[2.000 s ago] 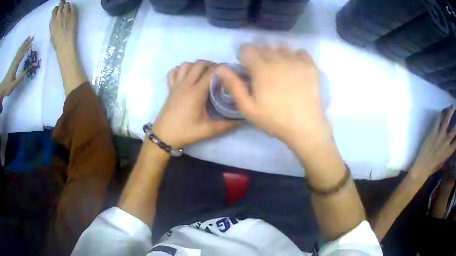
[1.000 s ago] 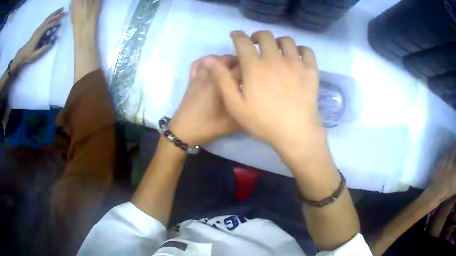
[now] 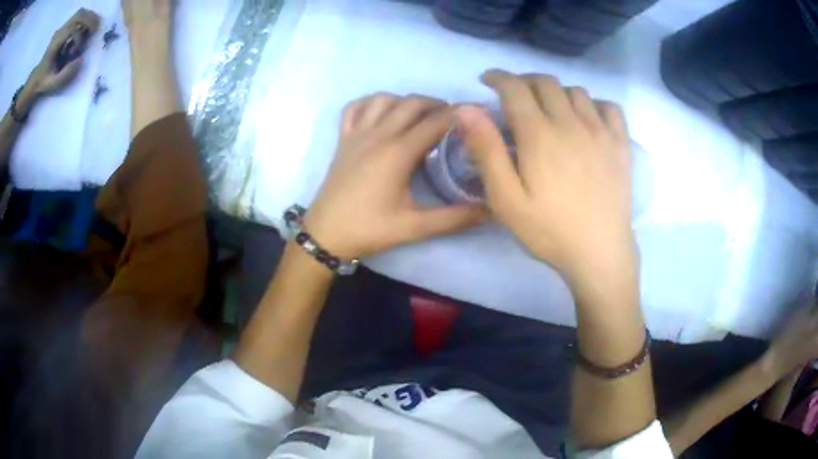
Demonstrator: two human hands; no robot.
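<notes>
A black oblong unit with a shiny clear cover over it (image 3: 456,168) lies on the white table covering between my hands. Only its left rounded end shows; the rest is hidden under my right hand. My left hand (image 3: 386,175) curls around the left end, thumb along the near edge and fingers at the far side. My right hand (image 3: 561,166) lies over the unit from above, its thumb on the top and its fingers spread toward the far side.
Stacked black parts (image 3: 740,54) stand at the far right, with more stacks (image 3: 538,20) at the back. Clear tape (image 3: 235,72) crosses the white table covering (image 3: 305,81) at left. A neighbour's hand (image 3: 61,54) and small dark parts are far left. Another person's arm (image 3: 776,350) is at right.
My right hand has moved right, off my left hand and onto the unit. The covered unit's end now shows between my hands instead of right of them.
</notes>
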